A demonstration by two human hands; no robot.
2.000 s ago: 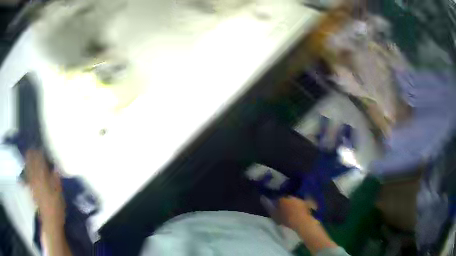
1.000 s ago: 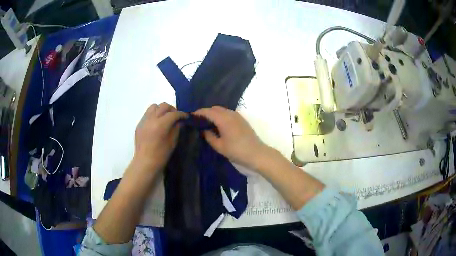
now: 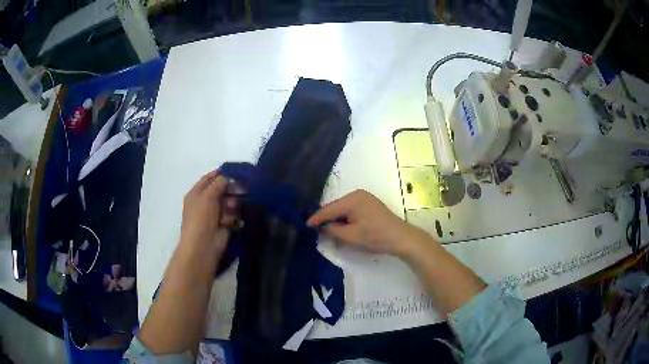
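Note:
A long dark navy-black panel (image 3: 306, 135) with frayed edges lies on the white table, its lower end reaching the front edge. A brighter navy strip (image 3: 267, 192) crosses over its middle. My left hand (image 3: 208, 206) grips the strip's left end, and my right hand (image 3: 359, 222) pinches its right end between thumb and fingers. More navy pieces (image 3: 329, 274) lie at the lower right of the panel, with small white pieces (image 3: 322, 301) on them.
The sewing machine (image 3: 491, 117) stands on the right, with a lamp (image 3: 439, 135) by its head. A printed ruler (image 3: 398, 306) runs along the front edge. A blue tray (image 3: 53, 192) with dark garment pieces and pink bows is at the left.
My hands have moved apart, the left one left and the right one right and down, stretching the navy strip across the panel. The strip no longer points up beside the panel. The view has shifted slightly.

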